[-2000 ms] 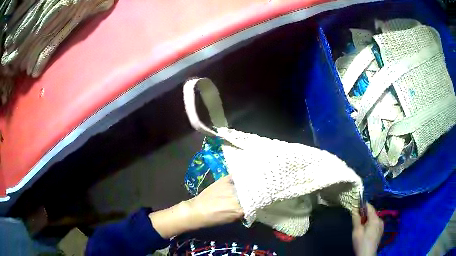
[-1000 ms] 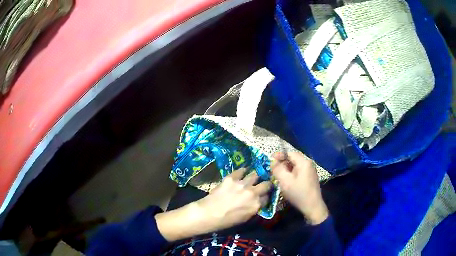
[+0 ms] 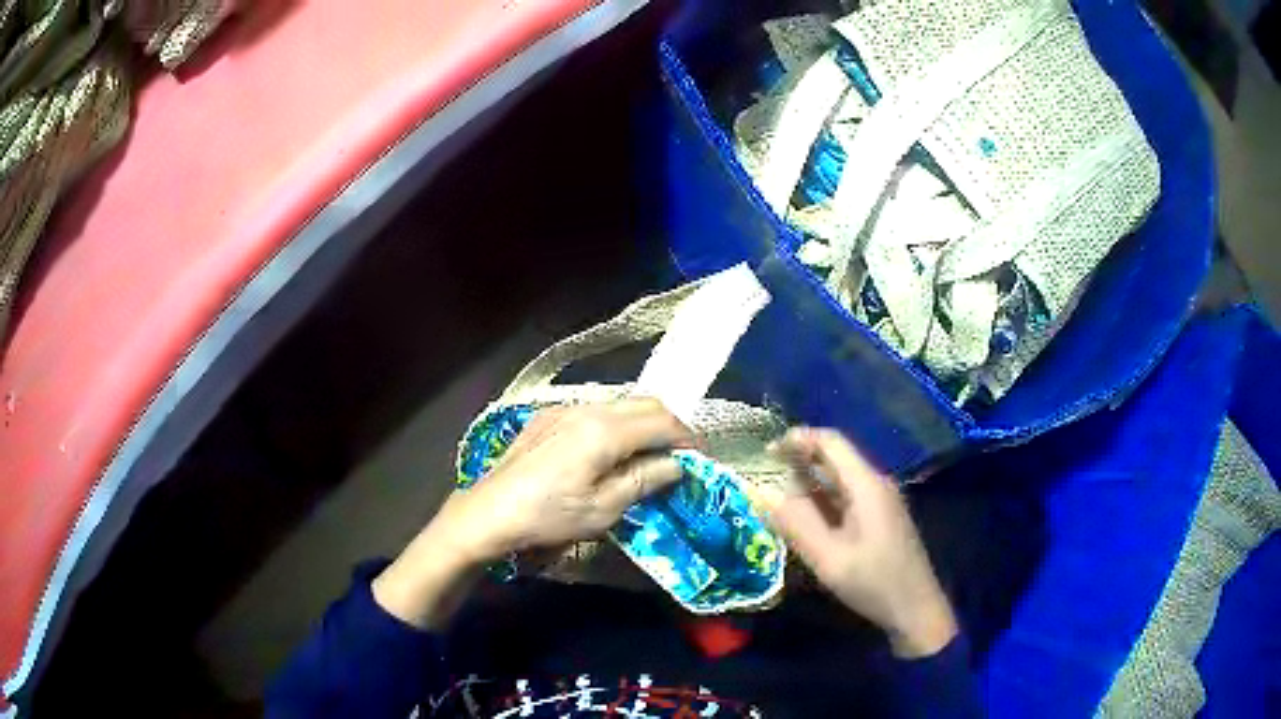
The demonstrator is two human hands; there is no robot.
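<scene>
A cream woven tote bag [image 3: 738,429] lies over my lap, its mouth towards me. Its blue floral lining [image 3: 695,531] shows inside the pale rim, and a small white label shows in it. One cream handle [image 3: 703,334] stands up behind. My left hand [image 3: 583,471] lies over the bag's mouth, its fingers bent on the rim and lining. My right hand [image 3: 850,527] is at the bag's right end, fingers curled and a little blurred. A dark thing shows between its fingers, too small to name; whether these fingers grip the bag is unclear.
A blue bin [image 3: 969,429] with stacked cream bags [image 3: 1047,155] stands at the upper right. Another woven piece [image 3: 1194,590] lies on blue material at the lower right. A red table [image 3: 211,169] with a pale edge curves along the left, with brown-beige hanks [image 3: 63,127] on it.
The bag has turned from its woven side to its open mouth and lining. Over the last second my left hand moved up onto the rim. The view shifted, so the bin appears further left.
</scene>
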